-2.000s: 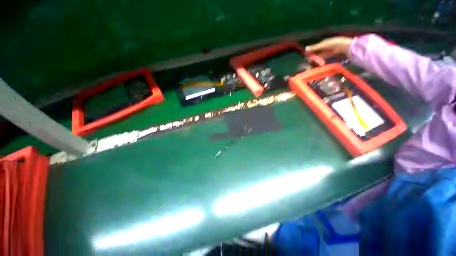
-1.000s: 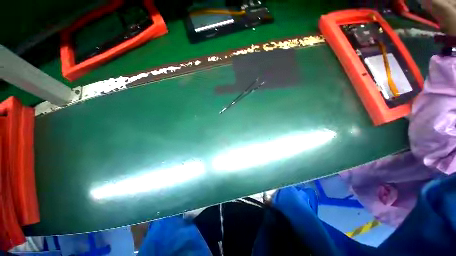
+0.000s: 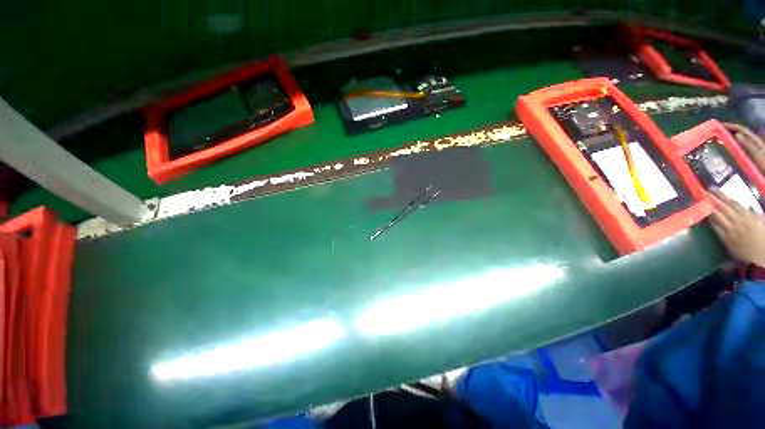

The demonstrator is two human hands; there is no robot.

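Observation:
A framed tablet [image 3: 635, 180] lies near me on the bench at the right, showing a white block and an orange ribbon. A second framed tablet [image 3: 715, 170] is beside it at the right edge. A hand with a maroon cuff next to a blue sleeve [image 3: 740, 224], apparently my right hand, has its fingers at that tablet's near side. Its grip is unclear. Another hand, cut off by the edge, touches the far side; whose it is I cannot tell. My left hand is not visible. Tweezers [image 3: 404, 213] lie on the bench, partly over a dark mat [image 3: 465, 174].
Red frames [image 3: 44, 318] stand stacked at far left beside a pale post [image 3: 75, 167]. On the belt lie a framed tablet [image 3: 159, 142], an unframed tablet [image 3: 362, 121] and a red frame [image 3: 713, 82] farther right. A worn pale edge [image 3: 197, 199] divides belt and bench.
The view has shifted. The pink-purple sleeve has drawn back from the near framed tablet, leaving only a pinkish patch low at right. A second framed tablet and hands at it now show at the right edge.

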